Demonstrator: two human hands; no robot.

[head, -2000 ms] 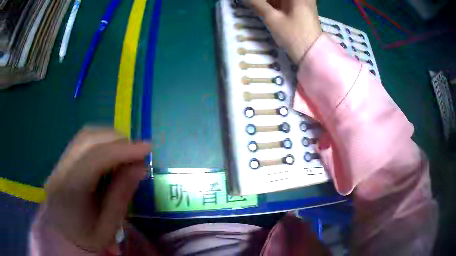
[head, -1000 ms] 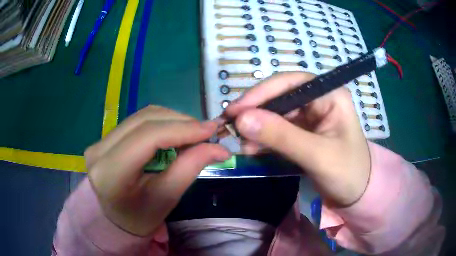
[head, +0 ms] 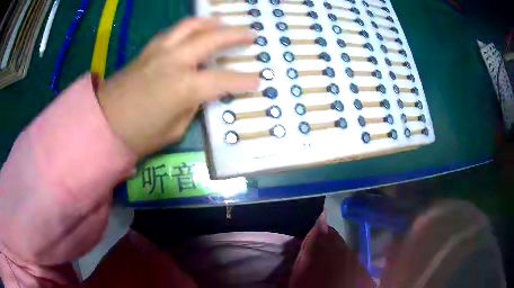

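Observation:
The white foam tray (head: 253, 160) lies at centre with columns of tan dumbbell-shaped slots. Dark-rimmed speaker units (head: 230, 136) sit at slot ends, some with bright centres. My left hand (head: 163, 84) is over the tray's left column, fingers apart, nothing seen in it; it hides some left slot ends. A blurred shape that looks like my right hand or sleeve (head: 459, 244) is low at the right, off the tray; its fingers cannot be made out. The black probe is not visible.
A green label (head: 163, 180) lies at the bench edge, left of the tray. A blue pen (head: 69, 42), a white pen (head: 49, 25) and stacked sheets (head: 17, 48) are at upper left. A white perforated strip (head: 497, 76) is far right. Blue tape runs along the front edge.
My hands have parted. My left hand has moved up onto the tray and opened; my right hand and the probe have left the centre. The tray shows lower and further left in view.

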